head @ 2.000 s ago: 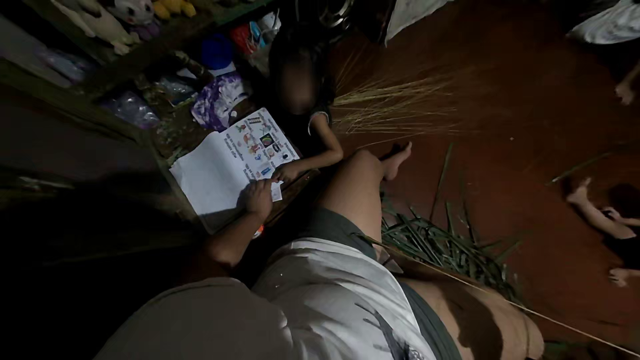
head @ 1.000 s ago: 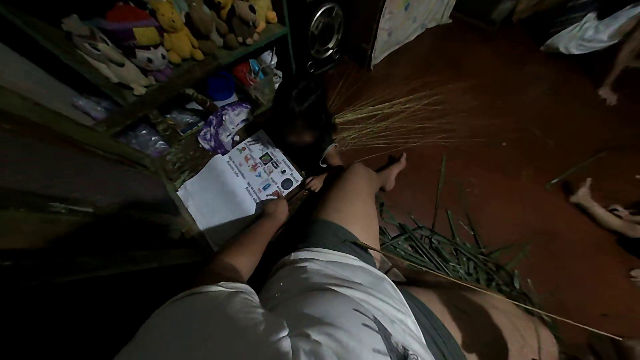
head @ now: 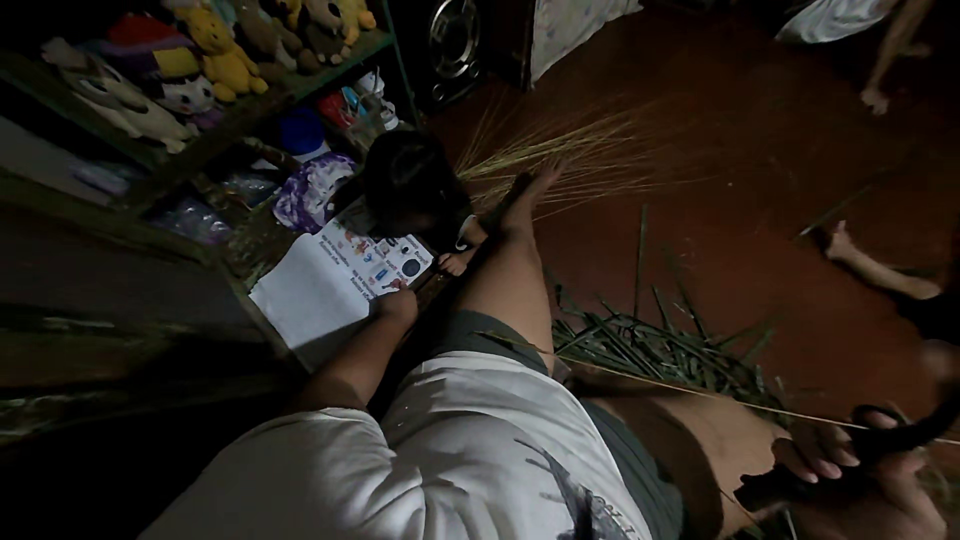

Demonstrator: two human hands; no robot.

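My left hand (head: 396, 304) touches the near edge of an open picture book (head: 319, 289), fingers bent at its printed page; whether they grip the paper is unclear. Small pictures and print cover one page, while the other looks plain. Another person's head (head: 412, 180) bends over the book, and that person's hand (head: 454, 262) lies by its corner. At the lower right, my right hand (head: 862, 476) is closed around a dark, curved object (head: 787, 487), too dim to identify. A long thin strip (head: 705, 394) runs across my legs to this hand.
Green leaf strips (head: 660, 345) lie on the red floor beside my leg. Thin dry stalks (head: 555, 154) spread near my foot. Shelves at upper left hold stuffed toys (head: 221, 56) and a purple-and-white bag (head: 311, 191). A speaker (head: 454, 37) stands behind. Other people's limbs (head: 877, 274) show at right.
My left hand has drawn back from over the page to the book's near edge. My right hand with the dark object has come into view. The other person's head has lowered over the book.
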